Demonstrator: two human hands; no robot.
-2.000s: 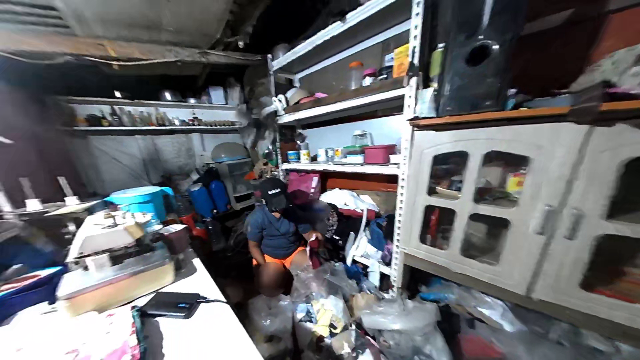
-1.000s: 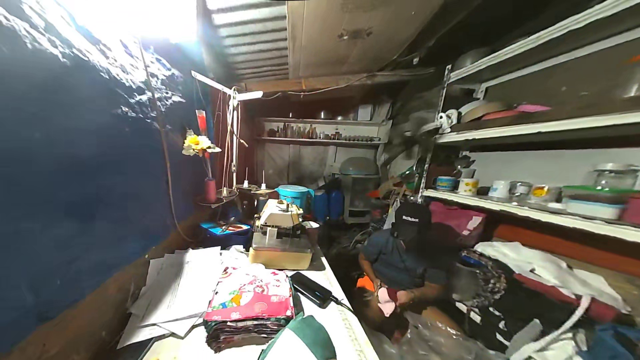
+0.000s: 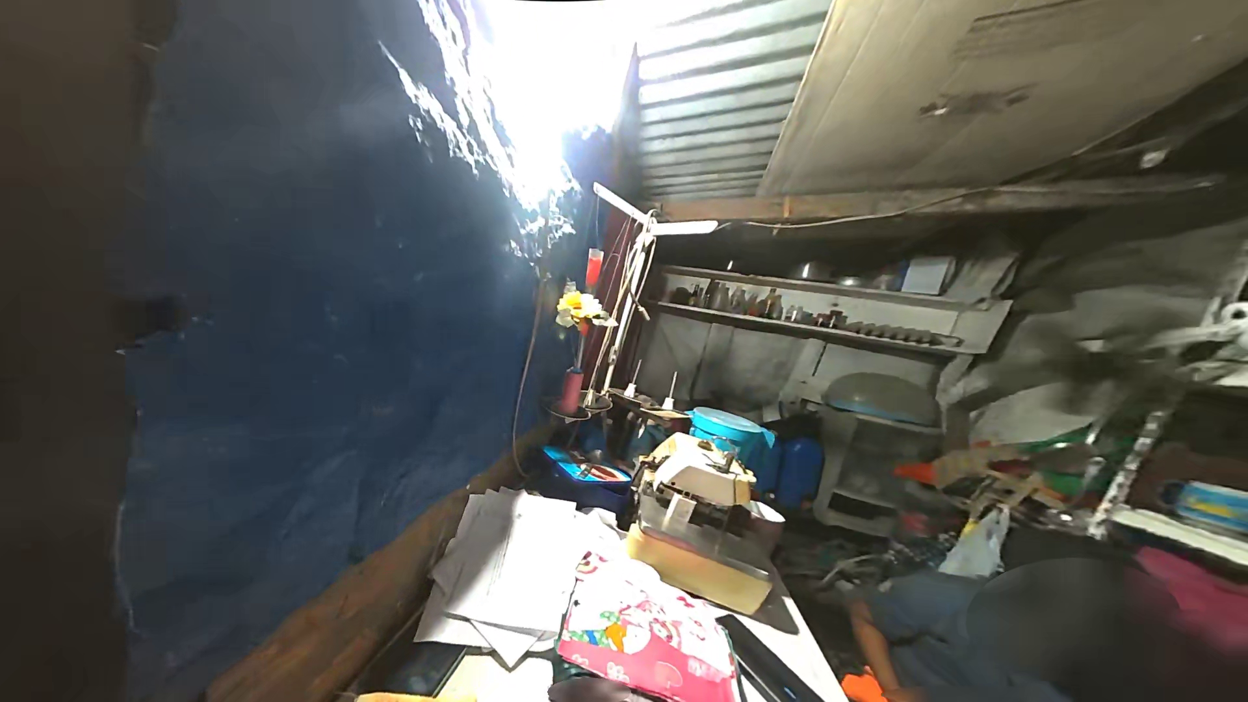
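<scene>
Neither my left hand nor my right hand shows in the head view. On the white table below me lies a stack of printed pink and white fabric [image 3: 648, 629], with loose white papers [image 3: 517, 561] to its left. A black phone-like device [image 3: 765, 658] rests against the right side of the stack. Behind them stands an overlock-type sewing machine [image 3: 697, 473] on a yellowish base [image 3: 697, 565]. A dark object at the bottom edge, by the fabric, is cut off and unclear.
A blue tray [image 3: 585, 478] and a blue bucket [image 3: 726, 429] stand near the machine. A thread stand [image 3: 629, 292] rises beside the blue wall [image 3: 341, 390]. At lower right sits a person [image 3: 926, 624]. Shelves [image 3: 819, 327] with bottles hang behind.
The view has swung strongly to the left, toward the blue wall. The seated person now appears at the lower right, partly blurred.
</scene>
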